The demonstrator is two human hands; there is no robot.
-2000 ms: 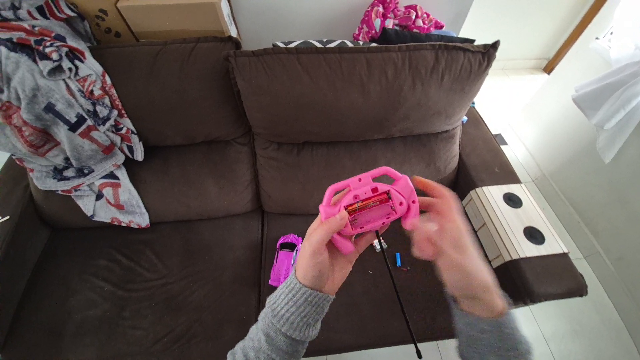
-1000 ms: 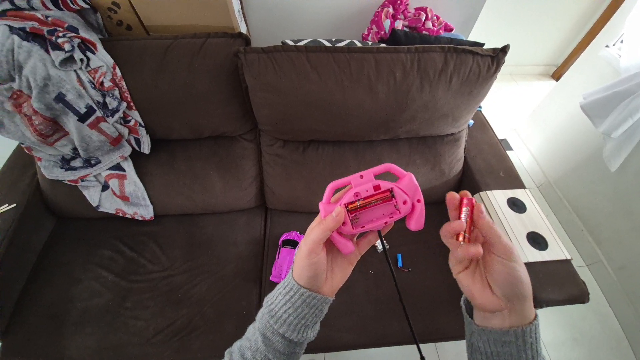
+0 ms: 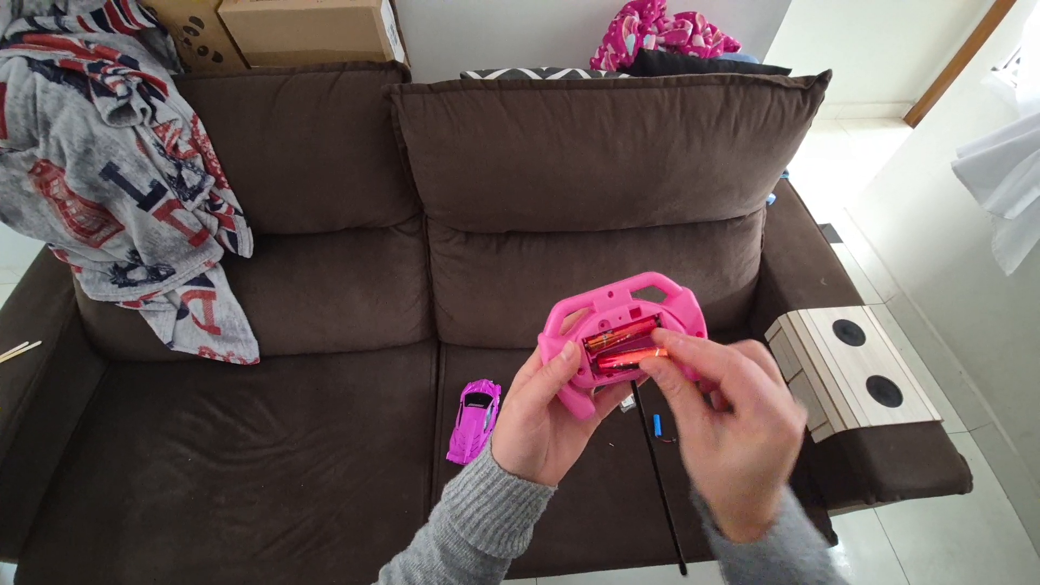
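Note:
My left hand [image 3: 543, 406] holds a pink plastic steering-wheel remote control [image 3: 693, 313] with its back and battery compartment facing me. One red AA-type battery [image 3: 621, 333] lies in the upper part of the compartment. A second red battery [image 3: 630, 358] is pinched by its right end between the thumb and finger of my right hand [image 3: 727, 414]; it lies at the lower part of the compartment, and whether it is fully seated I cannot tell. A purple toy car [image 3: 474, 421] rests on the sofa seat, left of my left hand. A small blue cylindrical piece [image 3: 657, 425] lies beyond a thin black rod [image 3: 660, 483].
The brown sofa [image 3: 244, 455] spans the view. A wooden armrest tray [image 3: 869, 366] with two black circles sits over its right arm. A patterned blanket [image 3: 122, 179] drapes the left side. Cardboard boxes [image 3: 313, 32] and a pink cloth [image 3: 666, 32] are behind the backrest.
My right hand has moved left from beside the remote control, bringing the second battery to the compartment. My left hand keeps its hold on the remote control.

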